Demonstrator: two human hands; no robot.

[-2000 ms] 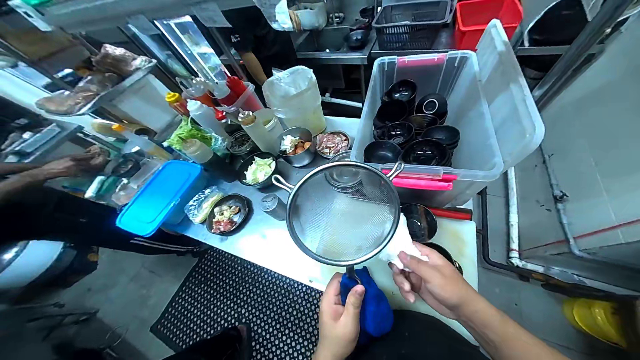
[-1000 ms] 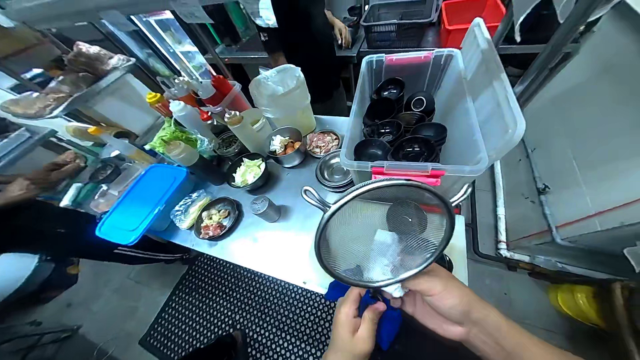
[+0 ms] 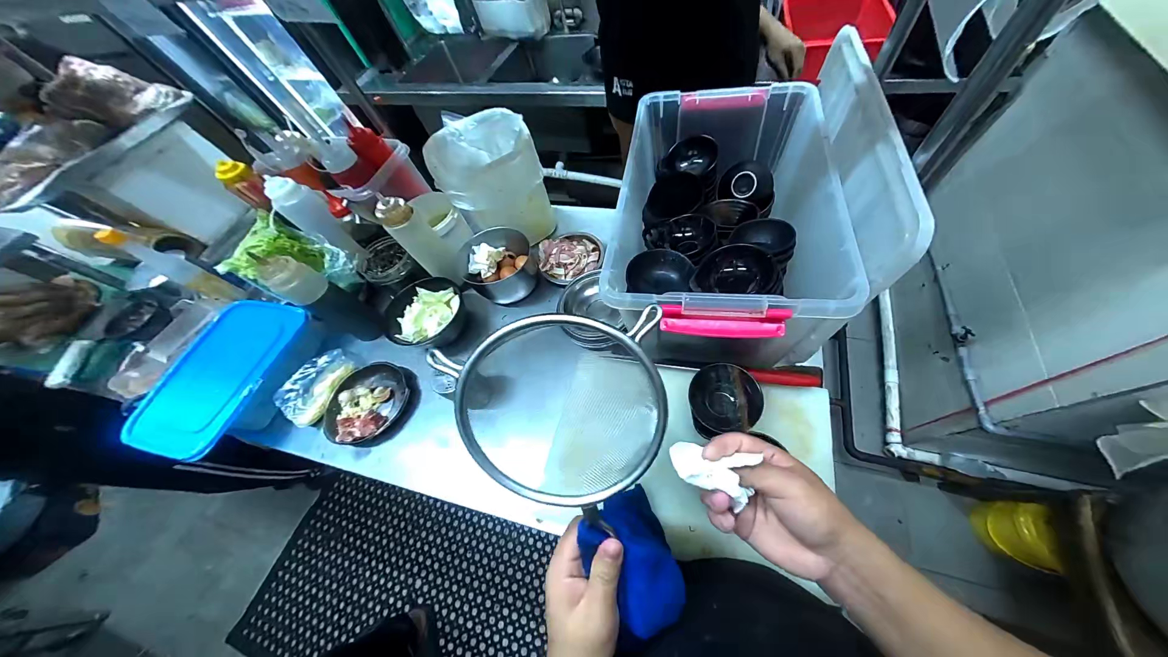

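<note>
My left hand [image 3: 587, 584] grips the short handle of a round wire-mesh strainer [image 3: 561, 411] together with a blue cloth [image 3: 646, 570]. The strainer is raised over the steel table, its two metal ears pointing away from me. Right of its rim, my right hand [image 3: 780, 502] pinches a crumpled white paper towel [image 3: 714, 472] between thumb and fingers, apart from the mesh. Just beyond that hand, black bowls [image 3: 725, 399] stand on a white cutting board [image 3: 792, 429], near a red-handled utensil [image 3: 785, 377].
A clear plastic bin [image 3: 835, 255] of black bowls stands at the back right. Left are a blue-lidded container [image 3: 214, 379], a dish of chopped food [image 3: 367, 403], a bowl of cut cabbage [image 3: 427, 315], eggs in a steel pot [image 3: 500, 265] and squeeze bottles [image 3: 315, 210]. A person [image 3: 680, 46] stands behind.
One second ago my right hand was at the strainer's lower rim, with the white paper seen through the mesh. Now hand and paper are apart from it, to the right.
</note>
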